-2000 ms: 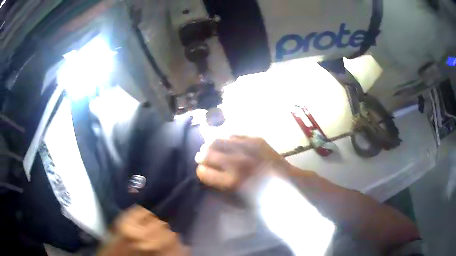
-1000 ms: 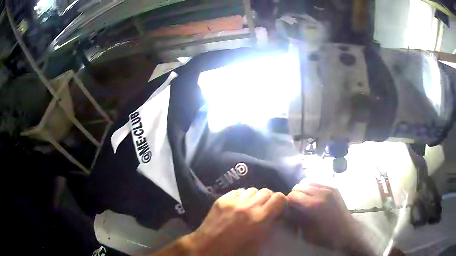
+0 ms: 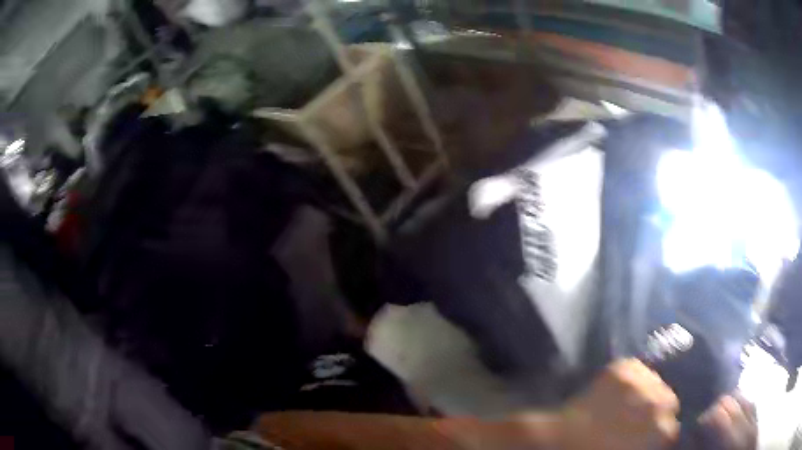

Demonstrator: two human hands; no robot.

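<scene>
The dark garment (image 3: 475, 272) lies at the right of the view, blurred, with a white panel (image 3: 572, 228) bearing dark lettering. A small white print shows on the dark cloth above my hands. My left hand (image 3: 629, 404) is closed at the garment's near edge, its forearm coming in from the lower left. My right hand (image 3: 730, 424) is small and blurred at the lower right, close beside my left, mostly hidden or cut off; its grip cannot be made out. Lamp glare (image 3: 730, 211) covers the area above the hands, and the needle cannot be seen.
A pale table corner (image 3: 431, 352) shows below the garment. A light frame or rack (image 3: 374, 132) stands behind. A large dark cloth pile (image 3: 193, 237) fills the left, with another dark cloth bearing a white print (image 3: 330, 369) near the bottom centre. Orange and teal bands run along the back.
The view has swung left, so garment and hands now appear further right and the machine head is largely out of view. My hands remain close together at the garment's edge.
</scene>
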